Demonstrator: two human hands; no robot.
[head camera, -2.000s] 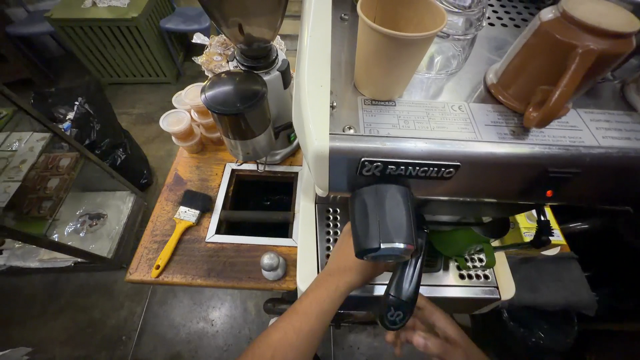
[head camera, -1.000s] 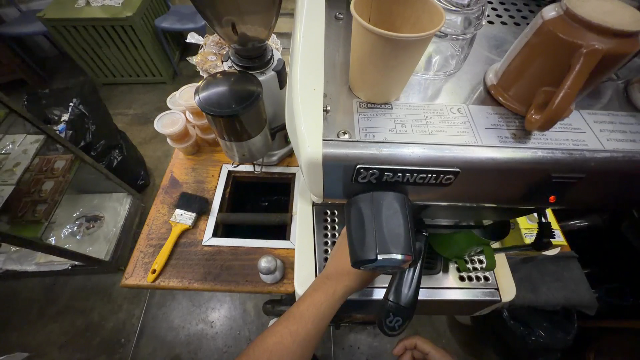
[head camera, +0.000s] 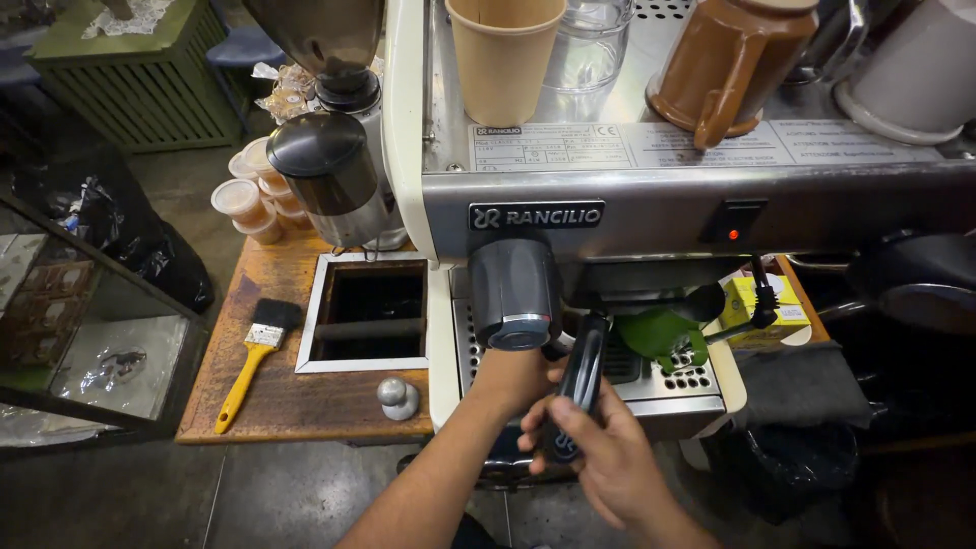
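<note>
My right hand is wrapped around the black handle of a portafilter at the front of a Rancilio espresso machine. My left hand reaches up beneath the group, behind the black steam knob; its fingers are mostly hidden, so its hold cannot be told. To the right of the handle, a green cup rests over the drip tray. A metal tamper and a yellow-handled brush are on the wooden counter at the left.
Beside the machine stands a coffee grinder, with a framed knock box opening in front and lidded plastic tubs behind. A paper cup and a brown mug are on the machine's top. A yellow box lies at the right.
My right hand has come up from the bottom edge and closed on the portafilter handle. That handle now points more toward the right than it did. My left hand stays under the group.
</note>
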